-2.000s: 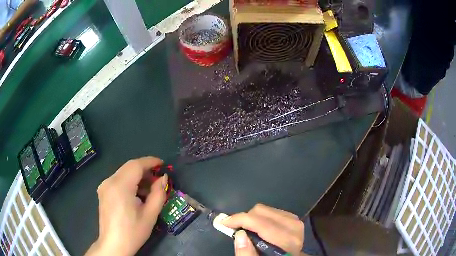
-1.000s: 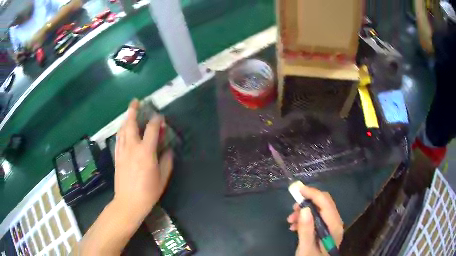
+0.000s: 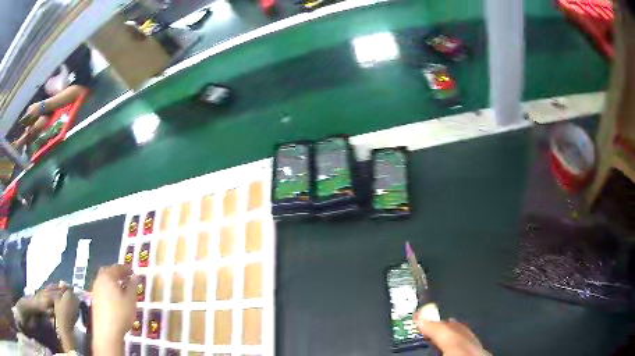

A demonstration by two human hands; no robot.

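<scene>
A white grid tray (image 3: 269,243) lies left of centre, with small red-and-black modules (image 3: 148,222) in its left columns and tan cells. My left hand (image 3: 115,302) is over the tray's left side, its fingertips at the modules; whether they grip one I cannot tell. My right hand (image 3: 456,338), cut off by the bottom edge, holds the soldering iron (image 3: 427,311). The iron's tip points up and away, above a phone board (image 3: 402,302) lying on the bench. Stacked phone units (image 3: 292,174) and a separate unit or stack (image 3: 390,182) stand behind the board.
A green conveyor belt (image 3: 292,104) with a pale edge carries several units (image 3: 441,82). A grey post (image 3: 505,62) rises at its edge. The red-rimmed tub (image 3: 572,158) and spattered mat (image 3: 557,261) are right. Another person's hands (image 3: 57,306) are close left of mine.
The view has swung left. My left hand has left the board, passed near the belt edge and moved onto the tray. My right hand still holds the iron, now above the board on the bench.
</scene>
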